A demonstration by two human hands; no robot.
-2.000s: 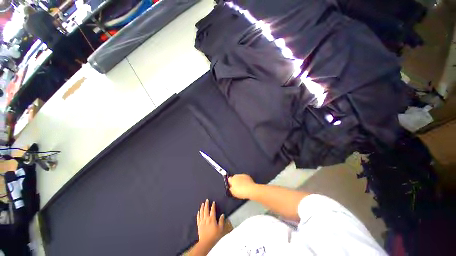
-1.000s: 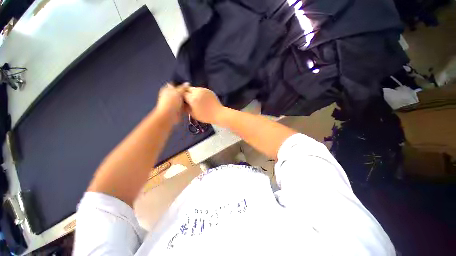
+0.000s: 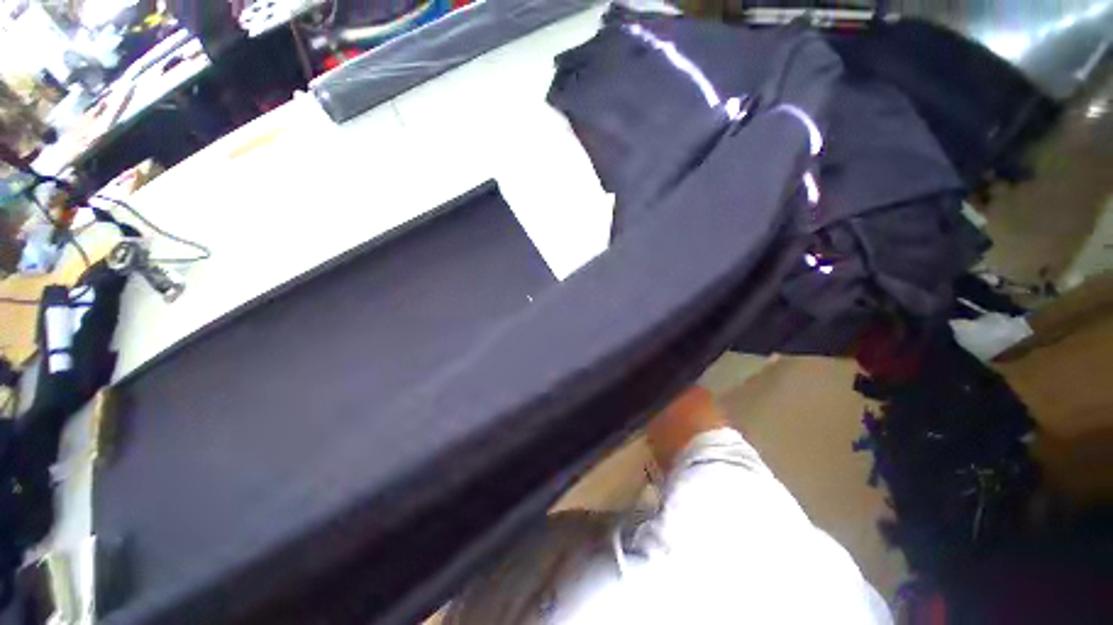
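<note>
A long sheet of black fabric (image 3: 635, 305) is lifted in a broad fold across the view, from the heaped loose supply (image 3: 891, 147) at the upper right to the lower left. It hangs partly over the flat black lay (image 3: 330, 317) on the pale table. Below its near edge my right wrist (image 3: 687, 419) shows beside the white sleeve; the fingers are hidden behind the fabric, so their grip cannot be told. My left hand is not visible. No shears are visible.
A plastic-wrapped roll (image 3: 403, 67) lies along the table's far edge. A small metal device with a black cord (image 3: 153, 271) sits at the far left. Black scraps (image 3: 964, 452) are piled at the right beside brown cardboard (image 3: 1074, 366).
My hands were together at the fabric's edge, with shears beside them. Now a long fold of fabric is raised across the lay, and my left hand and the shears are out of sight.
</note>
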